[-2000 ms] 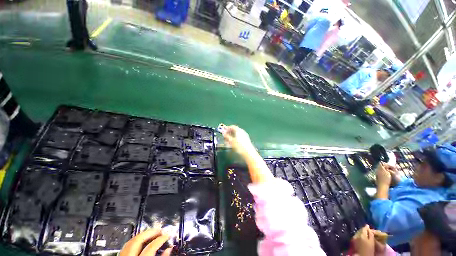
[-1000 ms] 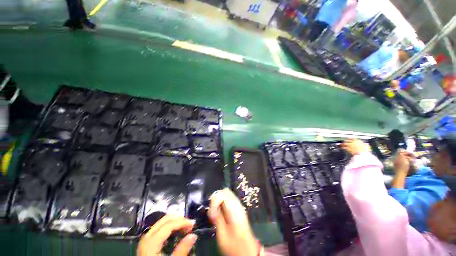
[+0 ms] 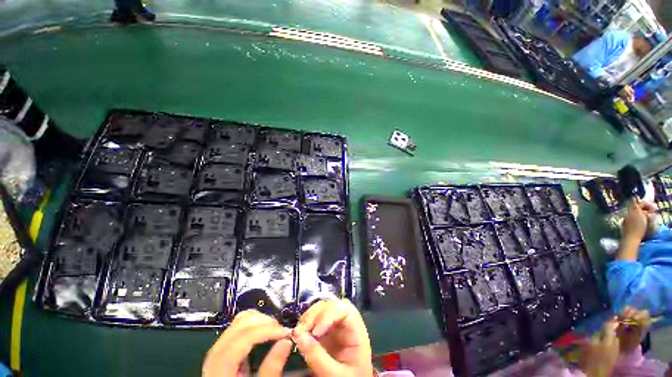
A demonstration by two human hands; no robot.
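My left hand (image 3: 247,346) and my right hand (image 3: 335,340) meet at the bottom centre, at the front edge of the large black blister tray (image 3: 81,197). Their fingertips pinch together on a tiny part (image 3: 296,333); its shape is mostly hidden by the fingers. Flat black housings (image 3: 206,224) lie in many of the tray's pockets. The narrow dark parts tray (image 3: 407,283), right of the large tray, holds scattered bright small pieces (image 3: 387,261).
A second black blister tray (image 3: 479,254) stands further right. A white-and-black piece (image 3: 401,140) lies beyond the trays on the green surface (image 3: 243,77). A neighbour's blue sleeve (image 3: 641,283) and hands in pink sleeves (image 3: 608,350) are at the right.
A pink-sleeved arm that reached across the narrow tray has withdrawn, and the white-and-black piece now lies loose. My hands have come together at the front edge. The view has tilted down.
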